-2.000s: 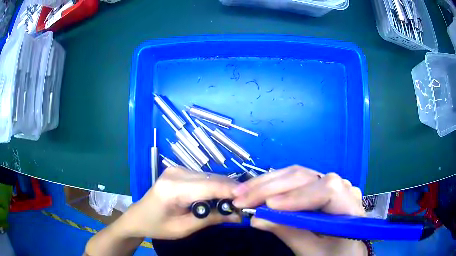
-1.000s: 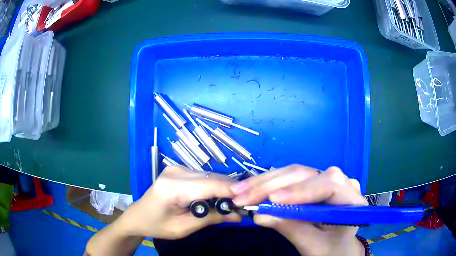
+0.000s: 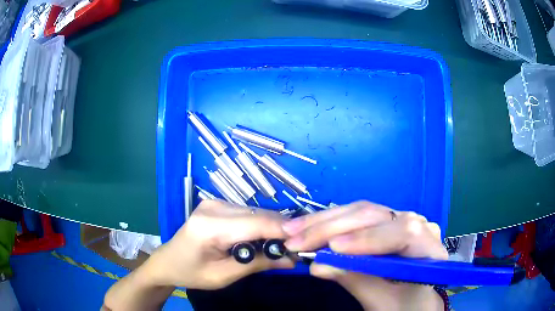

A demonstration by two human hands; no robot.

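My left hand (image 3: 213,246) holds two shafted cylinders side by side. Their black ringed end faces (image 3: 244,252) with pale centres point at the camera; the barrels are hidden in the hand. My right hand (image 3: 371,243) grips a trimming knife (image 3: 414,269) with a long blue handle. Its short metal tip is beside the right-hand cylinder's black ring; exact contact cannot be told. Both hands are over the near edge of the blue work tray (image 3: 304,51). Several loose silver cylinders (image 3: 255,176) with thin rods lie in the tray's left half.
Tiny dark curls (image 3: 309,100) lie on the tray floor. Stacked clear boxes (image 3: 39,103) stand at left, a red bin (image 3: 82,17) upper left. A bulk parts box (image 3: 496,27) and a small box with handwriting (image 3: 532,112) are at right. Another clear box (image 3: 365,5) is at the top.
The knife handle's far end rose, then dropped again, with slight shifts of my right hand. My left hand and the two cylinders have barely moved.
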